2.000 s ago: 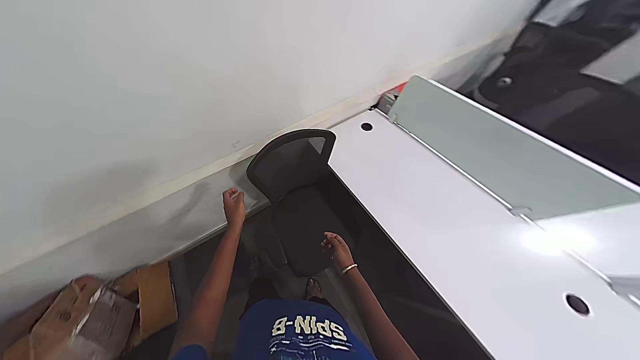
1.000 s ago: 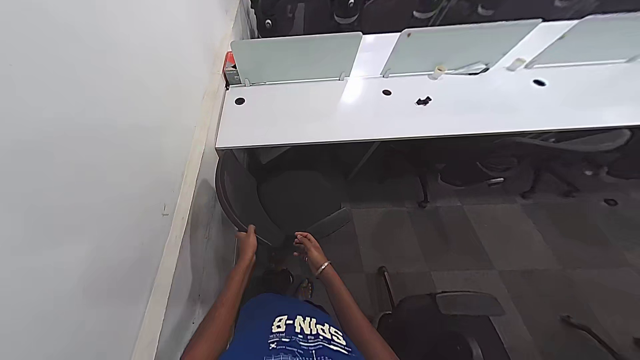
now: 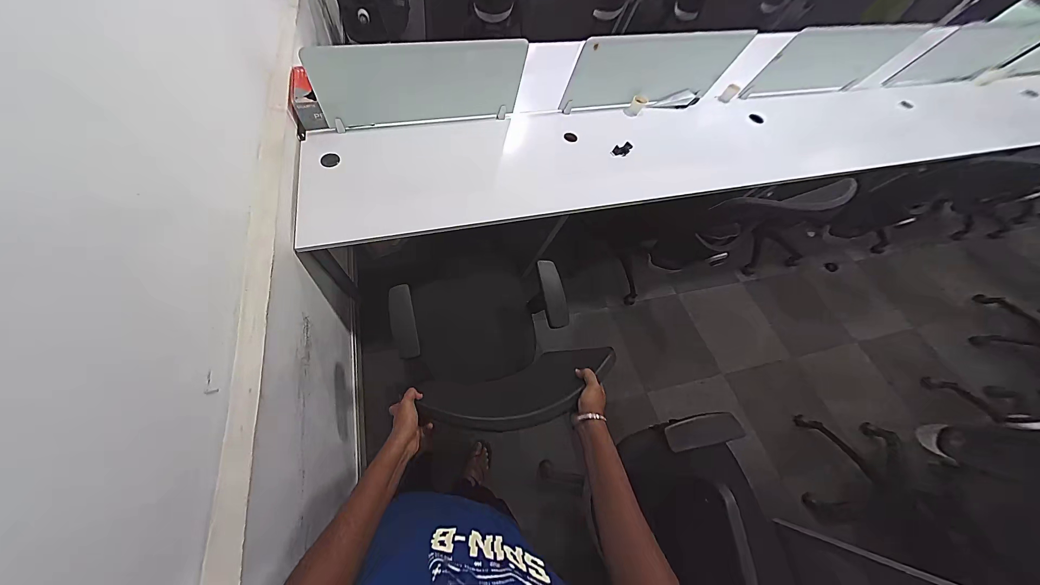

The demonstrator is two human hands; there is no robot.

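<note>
A black office chair stands in front of the white desk, its backrest (image 3: 520,394) toward me and its seat (image 3: 467,317) partly under the desk edge. My left hand (image 3: 408,416) grips the left end of the backrest's frame. At the other side, my right hand (image 3: 591,394), with a bracelet on the wrist, holds the backrest near its right end. The chair's two armrests, the left (image 3: 403,321) and the right (image 3: 552,294), lie beyond my hands. The fingers under the frame are partly hidden.
A wall (image 3: 276,366) runs close on my left. The long white desk (image 3: 439,183) carries frosted dividers (image 3: 422,81) and a small black object (image 3: 622,149). Another black chair (image 3: 699,487) is at my lower right. More chair bases stand on the tiled floor (image 3: 731,325).
The view has swung toward the desk. Both hands, off the chair two seconds ago, have come onto its backrest. The backrest now faces me squarely, and the hands are farther apart.
</note>
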